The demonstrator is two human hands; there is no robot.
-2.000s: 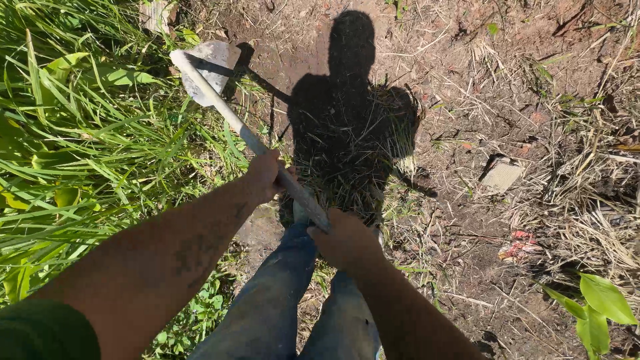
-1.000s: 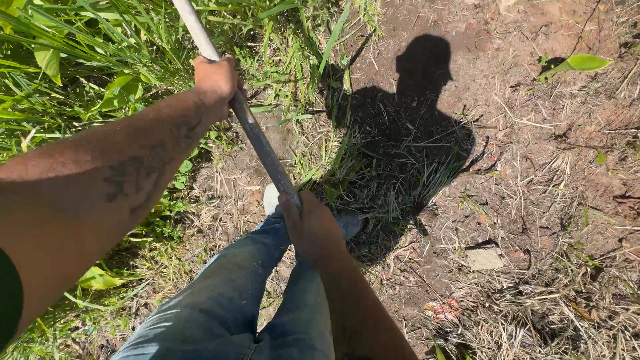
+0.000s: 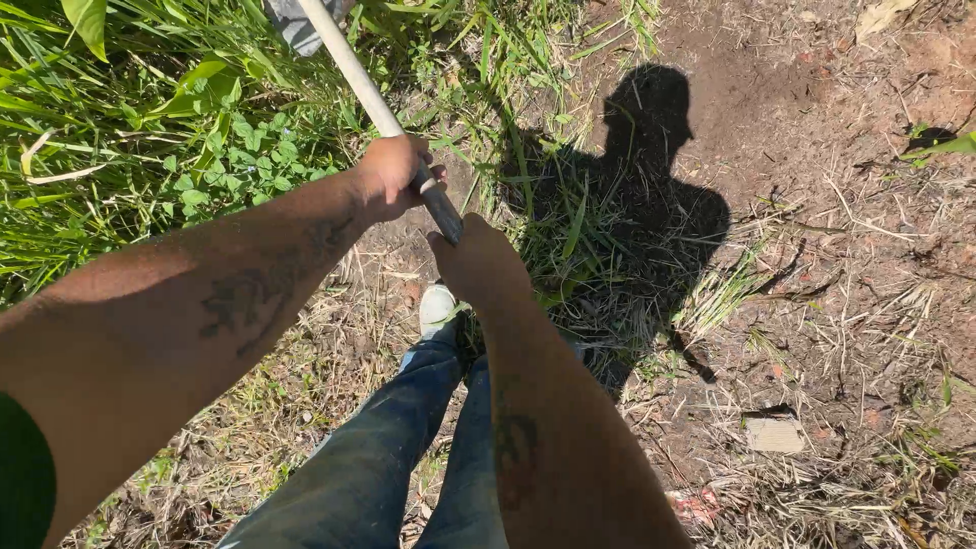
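Note:
My left hand (image 3: 396, 177) is closed around the wooden handle of a long tool (image 3: 358, 80). Just below it, my right hand (image 3: 484, 263) grips the handle's lower end. The handle slants up and left toward the top edge. A grey metal blade (image 3: 296, 27), partly cut off by the frame, shows beside the handle at the top left, against green grass. The blade's full shape and its joint with the handle are out of view, so the kind of tool cannot be told from this frame.
Tall green grass (image 3: 114, 137) fills the upper left. Cut grass lies in a heap (image 3: 610, 282) within my shadow. A flat pale block (image 3: 774, 433) rests on bare soil at the right. My jeans and a pale shoe (image 3: 437, 309) show below my hands.
The view has shifted since the earlier frames. My hands are closer together on the handle than one second ago. The grey blade, seen two seconds ago and out of view one second ago, shows again.

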